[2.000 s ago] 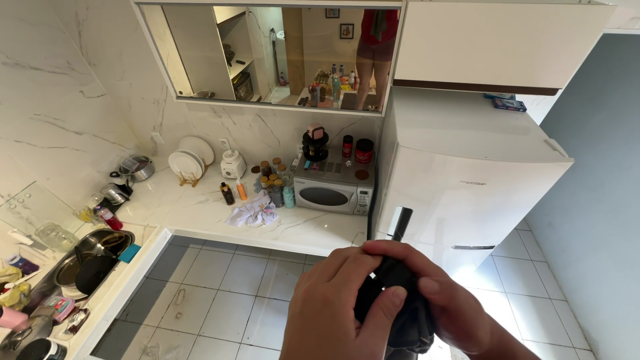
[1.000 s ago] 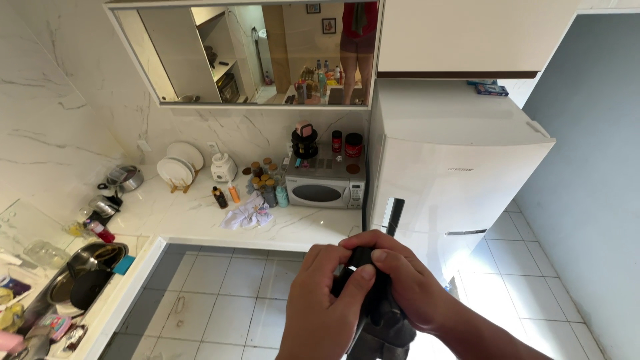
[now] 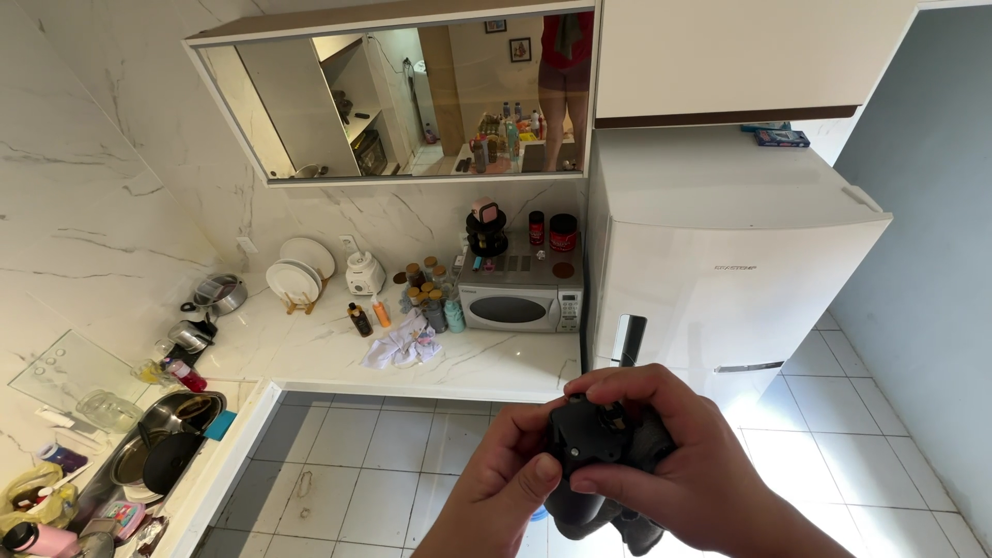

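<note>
Both hands grip a black plastic device (image 3: 577, 442), held up in front of the body at the lower right of centre; what device it is cannot be told. My left hand (image 3: 508, 480) closes on its left side, the thumb on the face near a small screw. On the other side my right hand (image 3: 666, 449) has its fingers over the top and its thumb along the lower edge. Dark rounded parts hang beneath the device, partly hidden by the hands. Something brass-coloured shows near its top.
A white refrigerator (image 3: 721, 302) stands beyond the hands. Left of it, a marble-look counter (image 3: 496, 356) holds a silver microwave (image 3: 511, 308), jars, a crumpled cloth (image 3: 403, 341), a blender (image 3: 364, 273) and plates (image 3: 294, 280). A sink with pans (image 3: 172, 461) is at lower left. A mirrored cabinet (image 3: 403, 101) hangs above.
The device has been turned in my hands, so that a flat face with a screw now shows. My fingers have shifted around it, and both hands remain on it.
</note>
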